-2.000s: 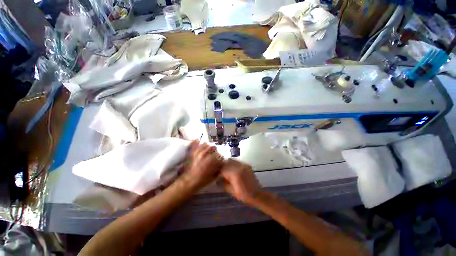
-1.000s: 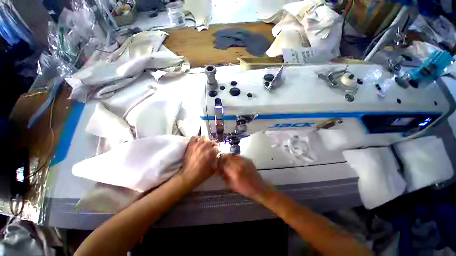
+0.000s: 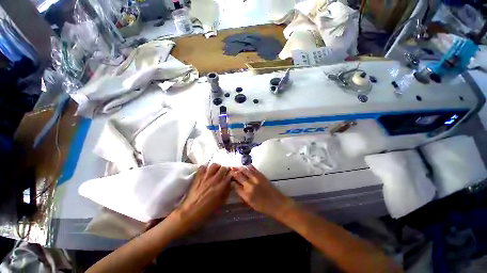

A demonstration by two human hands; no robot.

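Note:
The off-white garment piece (image 3: 141, 187) lies bunched on the machine bed left of the needle, its right end under my fingers. My left hand (image 3: 210, 186) lies on the cloth just in front of the presser foot (image 3: 228, 148), fingers pointing to it. My right hand (image 3: 255, 189) is beside it, fingertips near the left fingertips, at the cloth's edge. The white sewing machine (image 3: 304, 114) with a blue stripe stands behind my hands. Bright lamp glare hides the seam at the needle. Whether either hand pinches the cloth is hard to tell.
More pale cloth (image 3: 131, 80) lies at the back left by clear plastic bags (image 3: 67, 56). Two white pads (image 3: 406, 178) lie at the right front edge. A crumpled white tuft (image 3: 316, 154) is on the bed under the arm. Grey scraps (image 3: 251, 45) lie on the brown board behind.
Both hands have flattened, with fingers more extended on the cloth, and sit slightly lower in view. The cloth's left part has shifted a little toward me. The camera view has shifted slightly.

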